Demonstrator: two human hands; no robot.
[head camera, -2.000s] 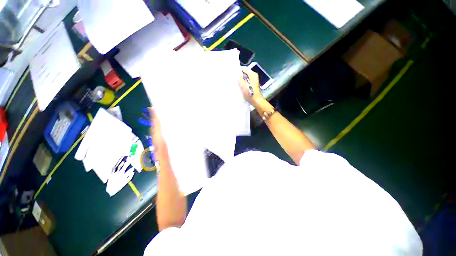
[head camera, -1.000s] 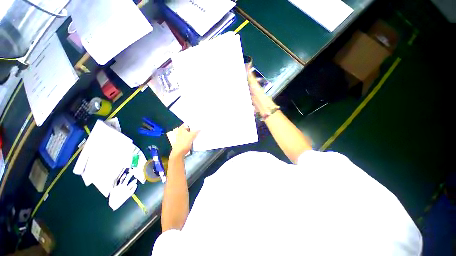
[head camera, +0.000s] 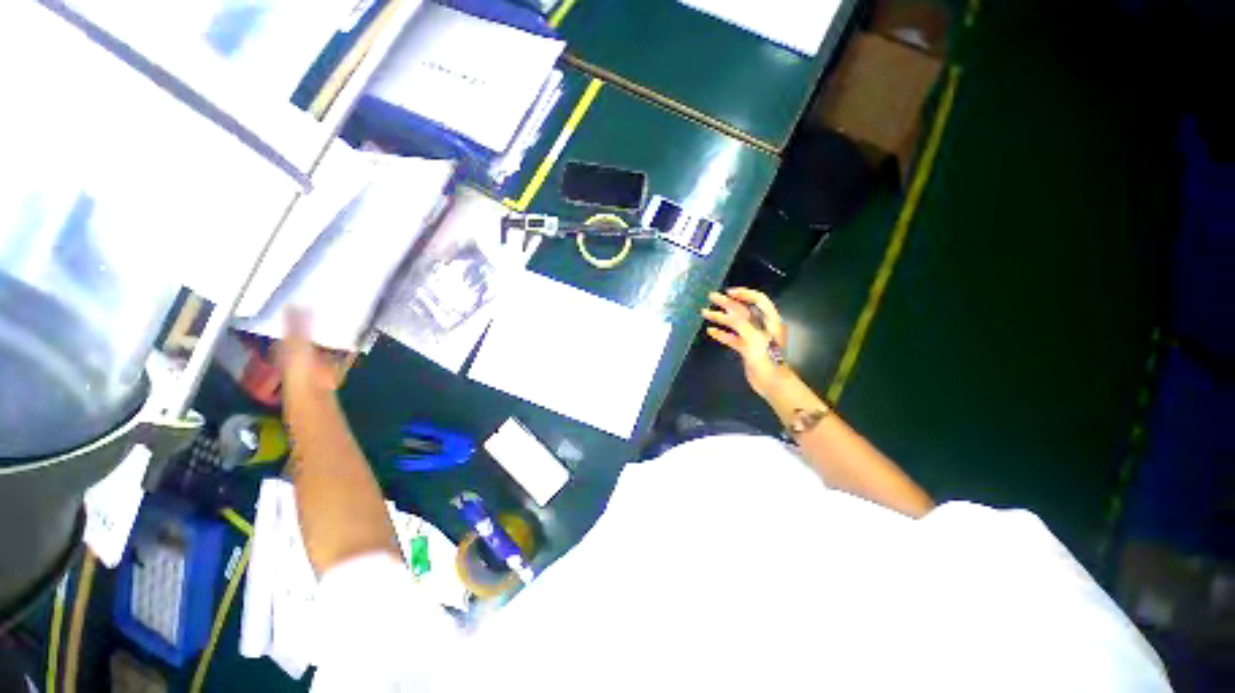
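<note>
My left hand (head camera: 309, 355), blurred, reaches to the white papers (head camera: 366, 237) at the back left. Its fingers overlap their lower edge; whether they grip is unclear. My right hand (head camera: 749, 336) is raised off the bench's front edge, fingers spread, with a dark pen (head camera: 773, 352) held against the palm. A white sheet (head camera: 576, 355) lies flat on the bench between my hands. A clear plastic bag (head camera: 447, 291) with small things inside lies beside it, partly under the sheet and papers.
Caliper (head camera: 532, 228), pale ring (head camera: 604, 241), dark phone (head camera: 604, 187) and white phone (head camera: 683, 225) lie behind the sheet. Nearer are a pale-screen phone (head camera: 527, 460), blue tool (head camera: 435, 448) and tape roll (head camera: 477, 563) under a blue knife-like tool. A large grey-white structure (head camera: 122, 230) fills the upper left.
The white papers my hands held are no longer between them; a sheet lies flat on the bench. My left hand has moved away to the back left, my right hand off to the right. The view has shifted.
</note>
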